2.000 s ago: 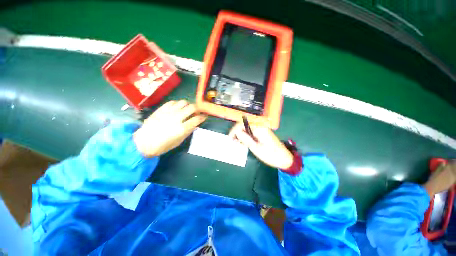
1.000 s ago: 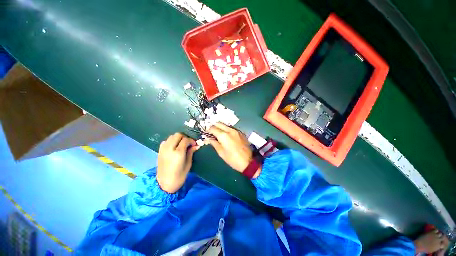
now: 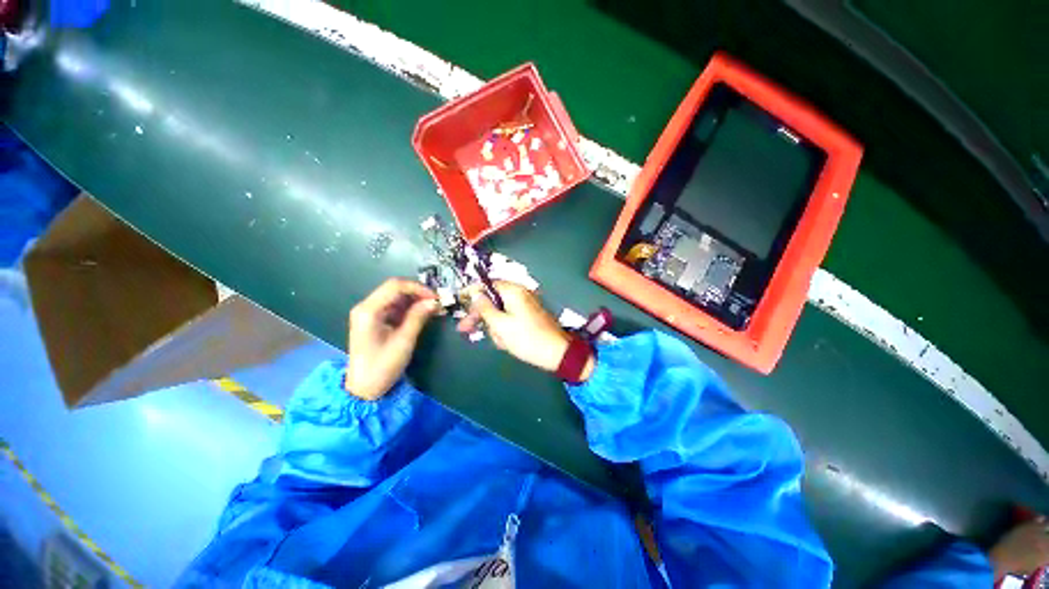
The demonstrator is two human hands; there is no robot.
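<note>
A pile of small black and white components (image 3: 443,247) lies on the dark-green bench below the red bin. My left hand (image 3: 385,328) is at the pile's near edge, thumb and fingertips pinching a small pale component (image 3: 446,297). My right hand (image 3: 514,322) is just right of it, holding a dark pen-like tool (image 3: 487,280) that points up over the pile. Its fingertips are close to my left fingertips; whether they touch is unclear. The black tablet unit (image 3: 736,190) lies in its red-orange carrier (image 3: 819,219) at the right, its circuit area toward me.
The red parts bin (image 3: 443,161) with pale bits stands behind the pile. A white sheet (image 3: 513,272) lies partly under the pile. A cardboard box (image 3: 115,299) stands below the bench at left. Another person's hand (image 3: 1021,545) shows at the lower right edge.
Since the first frame, both hands have moved from the carrier's near edge to the component pile. Since the second, my hands have parted slightly; the dark tool now shows upright in my right hand.
</note>
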